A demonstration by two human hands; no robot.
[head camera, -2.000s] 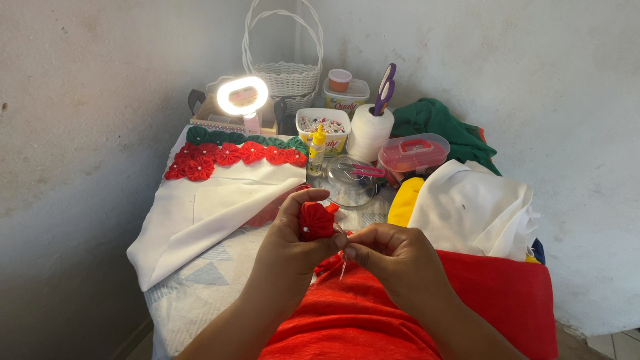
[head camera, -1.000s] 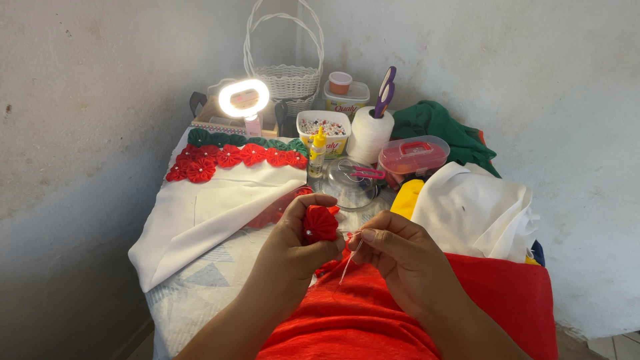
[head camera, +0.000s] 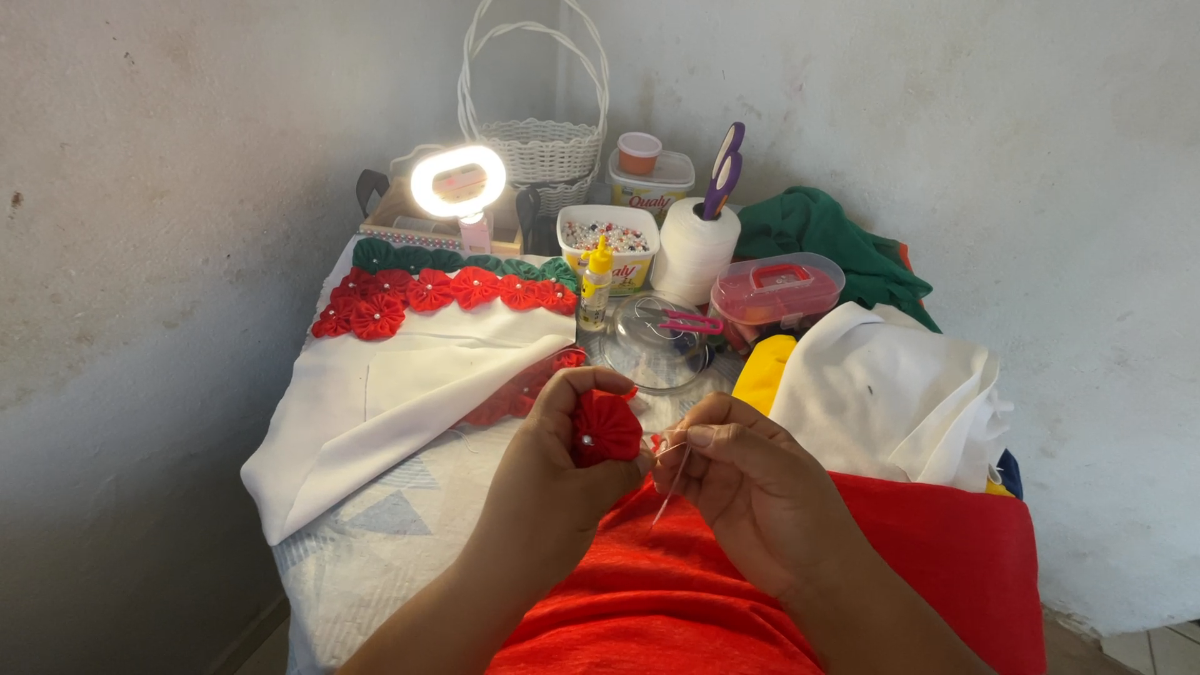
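Observation:
Between the thumb and fingers of my left hand [head camera: 572, 450] is a red gathered fabric rosette [head camera: 607, 428] with a pearl bead on it. Just to the right, my right hand [head camera: 741, 469] pinches a light thread [head camera: 673, 487] that hangs down from the fingertips; whether a needle is there I cannot tell. More red fabric shows between the two hands, mostly hidden. On the left lies a white cloth [head camera: 375, 394], its far border covered with red rosettes [head camera: 429, 290] and green rosettes [head camera: 417, 259], many with pearl beads.
Behind my hands stand a glue bottle [head camera: 595, 286], a tub of beads [head camera: 609, 239], a thread cone [head camera: 695, 251] holding purple-handled scissors [head camera: 724, 173], and a clear round lid [head camera: 656, 342] with pink snips [head camera: 692, 322]. A lit lamp [head camera: 458, 181] is at the left, folded white fabric [head camera: 872, 394] at the right.
The rosette stays in my left hand, its beaded face turned more toward the view than two seconds ago. My right hand has shifted slightly, with the thread still in its fingers.

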